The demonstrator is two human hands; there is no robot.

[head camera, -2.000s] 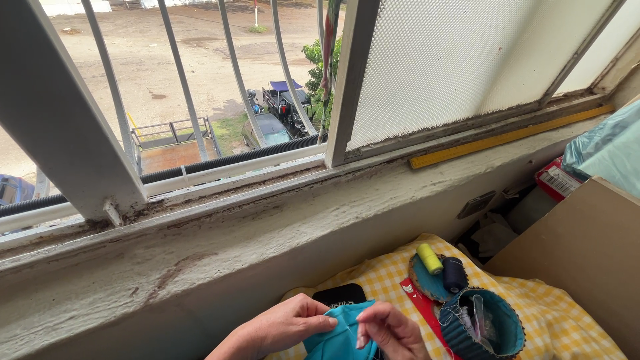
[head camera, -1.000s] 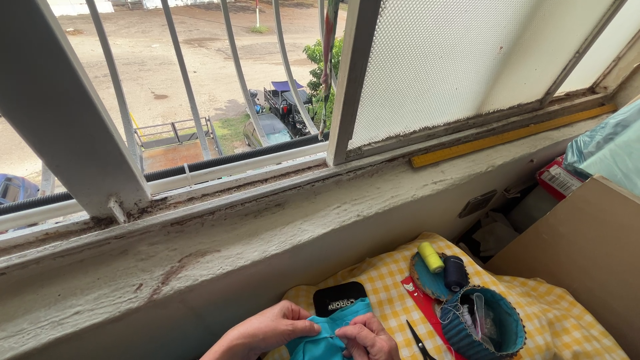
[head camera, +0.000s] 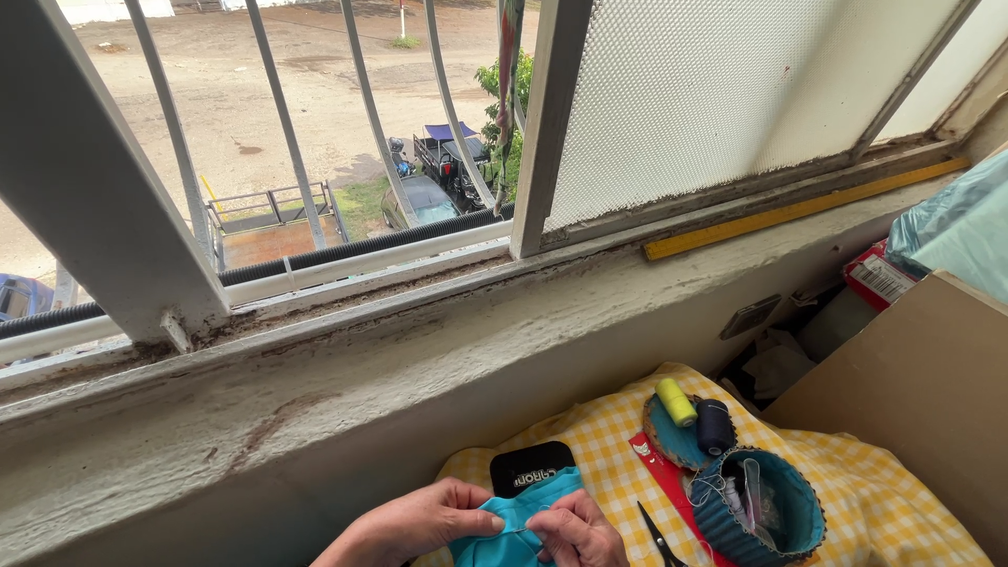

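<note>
Turquoise fabric is pinched between the thumb and fingers of my left hand. My right hand touches the cloth from the right, thumb and forefinger pinched together at a thin, needle-like item too small to make out clearly. Behind the cloth lies a black pad with white lettering. Dark-handled scissors rest just right of my right hand. Beyond them are a red strip, a round blue fabric sewing basket with thread inside, and its lid bearing a yellow-green spool and a navy spool.
A yellow-and-white checked cloth lies under the sewing things. Ahead run the rough windowsill, window bars and a yellow ruler-like strip. At the right stand a cardboard panel, a red box and pale blue plastic.
My right hand was higher and apart from the left two seconds ago; it is now lower, at the cloth. More of the black pad and the scissors shows.
</note>
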